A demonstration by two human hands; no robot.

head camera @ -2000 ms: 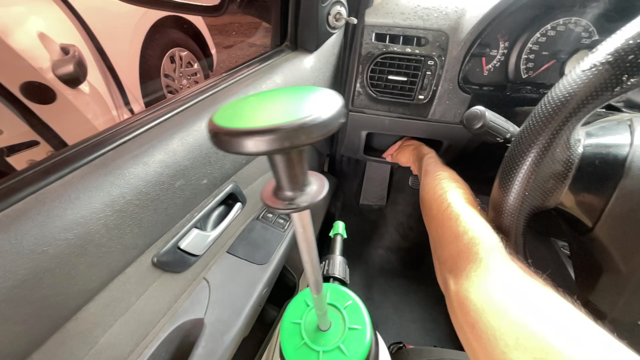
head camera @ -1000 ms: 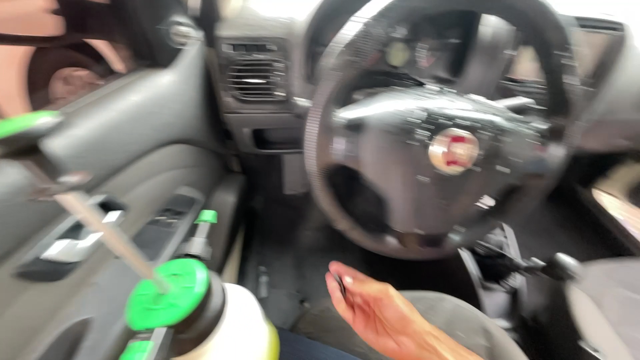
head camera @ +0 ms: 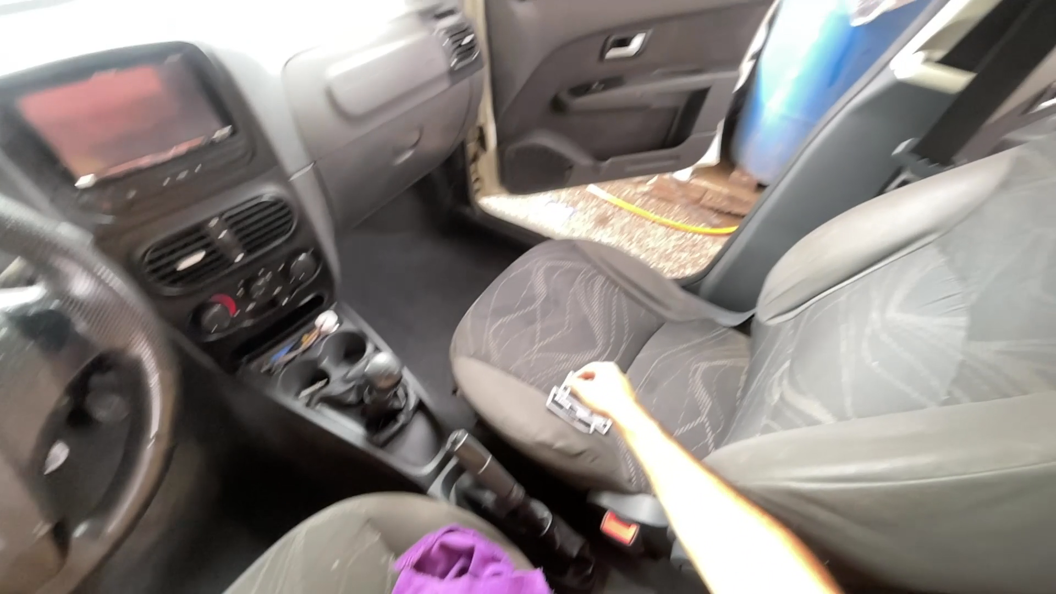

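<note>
My right hand [head camera: 605, 388] is over the front part of the patterned grey passenger seat [head camera: 569, 301], with its fingers closed on a small silver-grey slotted piece [head camera: 577, 411]. Blur hides what the piece is made of and whether it rests on the cushion. Below my forearm, beside the seat, is a red seat belt buckle [head camera: 619, 528]. A purple cloth [head camera: 466, 565] lies on the driver's seat [head camera: 355, 540]. My left hand is out of view.
Between the seats stand the handbrake lever [head camera: 495, 474] and gear lever [head camera: 382, 384]. The steering wheel [head camera: 136, 355] is at the left. Beyond the open passenger door [head camera: 610, 91] are a blue plastic drum [head camera: 796, 82] and a yellow hose [head camera: 660, 219].
The view has swung far right, from the driver's door to the passenger seat. My right hand has moved from the lower dashboard, past the driver's seat, to the passenger seat. The green-topped pump sprayer has left view.
</note>
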